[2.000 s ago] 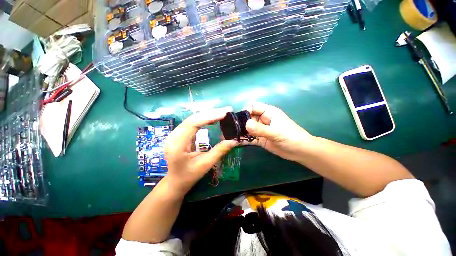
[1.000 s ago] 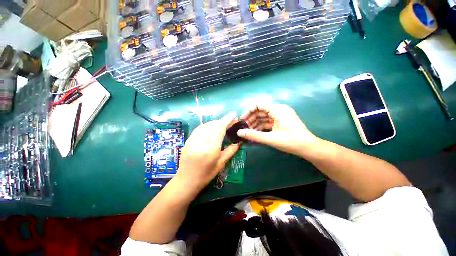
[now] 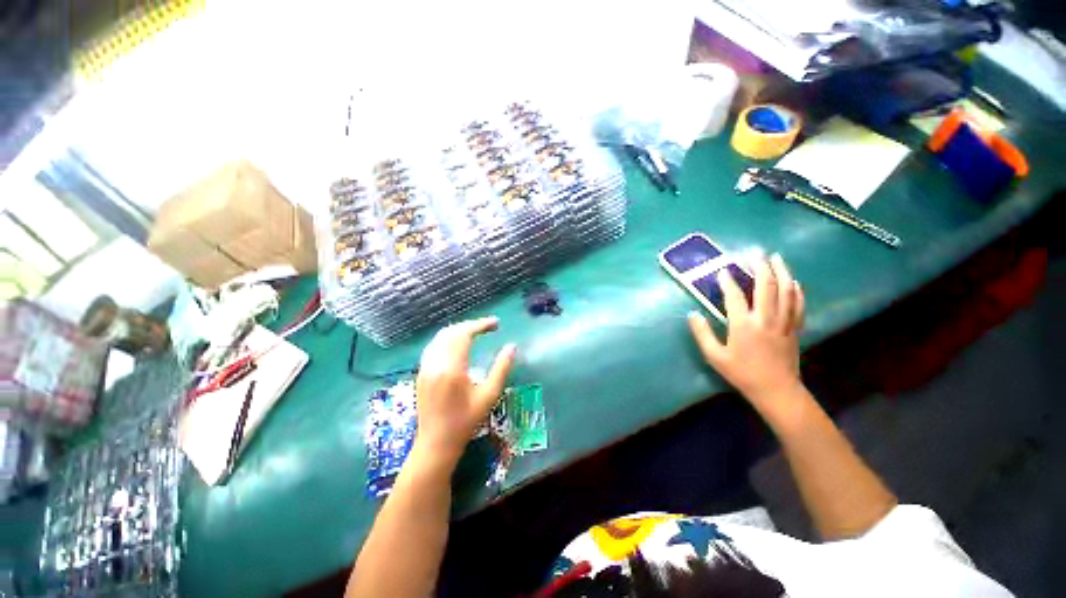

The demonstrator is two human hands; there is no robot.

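A small black housing (image 3: 541, 299) lies on the green mat in front of the stacked clear blister trays (image 3: 468, 251). My left hand (image 3: 454, 380) is open and empty, over the right part of the blue circuit board (image 3: 390, 435). The green circuit board (image 3: 526, 417) lies right of that hand, with thin jumper wires beside it. My right hand (image 3: 754, 339) has its fingers spread over the lower part of the white-edged smartphone (image 3: 692, 252), which lies on the mat. Whether the fingertips touch it is unclear.
A notebook (image 3: 271, 371) with a pen and a flat blister tray (image 3: 117, 502) lie at left. A cardboard box (image 3: 232, 226) stands behind. At the right are a yellow tape roll (image 3: 767, 132), calipers (image 3: 824, 206), paper (image 3: 844, 160) and an orange-and-blue object (image 3: 980, 154).
My hands have let go of the black housing and moved apart. It now lies near the trays. My right hand has moved right to the smartphone. The view has shifted and shows more bench.
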